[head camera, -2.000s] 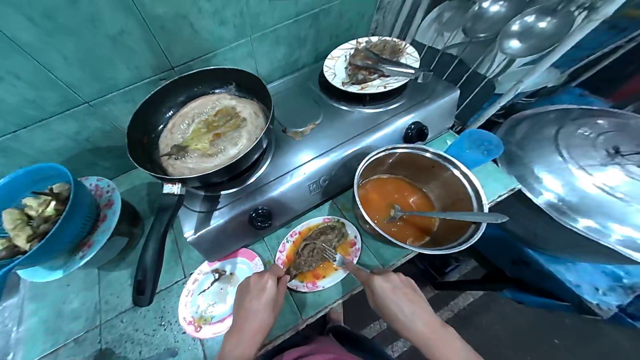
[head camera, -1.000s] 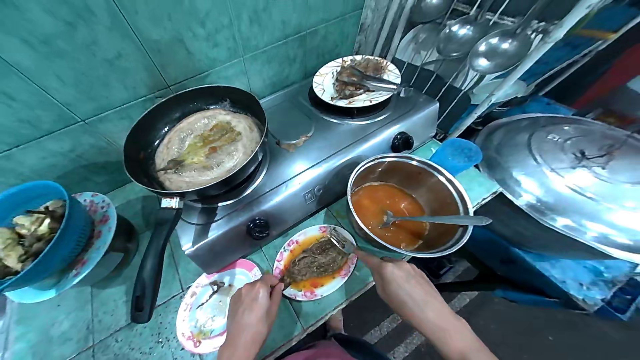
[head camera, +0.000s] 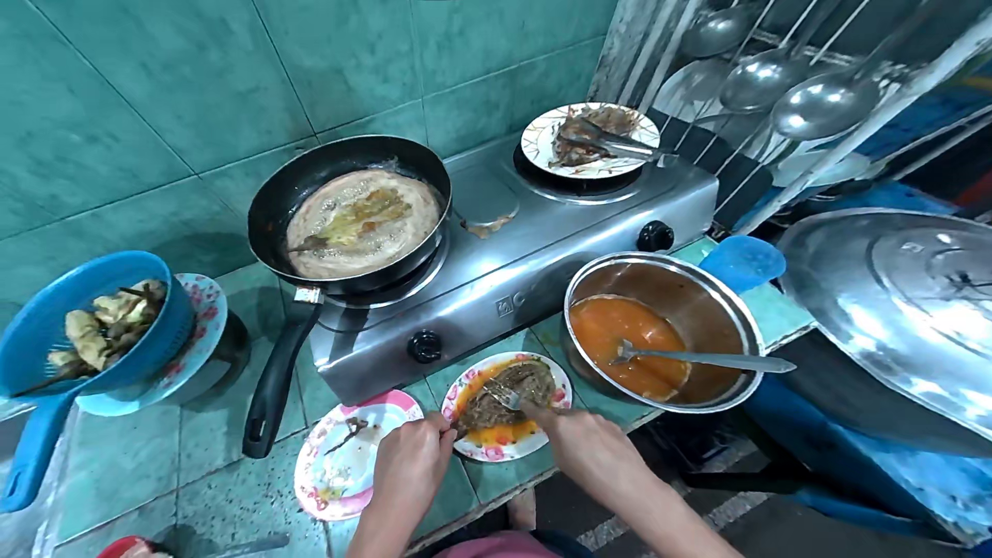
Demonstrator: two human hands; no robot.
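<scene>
My right hand (head camera: 581, 446) grips a metal fork (head camera: 505, 397), its tines pressed on a flattened eggplant (head camera: 515, 391) that lies in orange liquid on a floral plate (head camera: 558, 372). My left hand (head camera: 415, 457) pinches the eggplant's stem end at the plate's left edge. Beside it, a pink-rimmed plate (head camera: 341, 465) holds a stem scrap and residue. On the left burner, food fries in bubbling oil in a black frying pan (head camera: 267, 225). A steel pot (head camera: 721, 310) with orange liquid and another fork (head camera: 697, 359) stands right of the floral plate.
The two-burner stove (head camera: 496, 287) carries a plate (head camera: 535, 143) of fried food with tongs (head camera: 620, 143) on the right. A blue strainer (head camera: 147, 349) of peeled vegetables sits at the left. Ladles (head camera: 825, 101) hang at the upper right, above a large metal lid (head camera: 891, 271).
The fork in my right hand has moved from the plate's far edge, one second ago, back onto the middle of the eggplant. My left hand stays at the stem end.
</scene>
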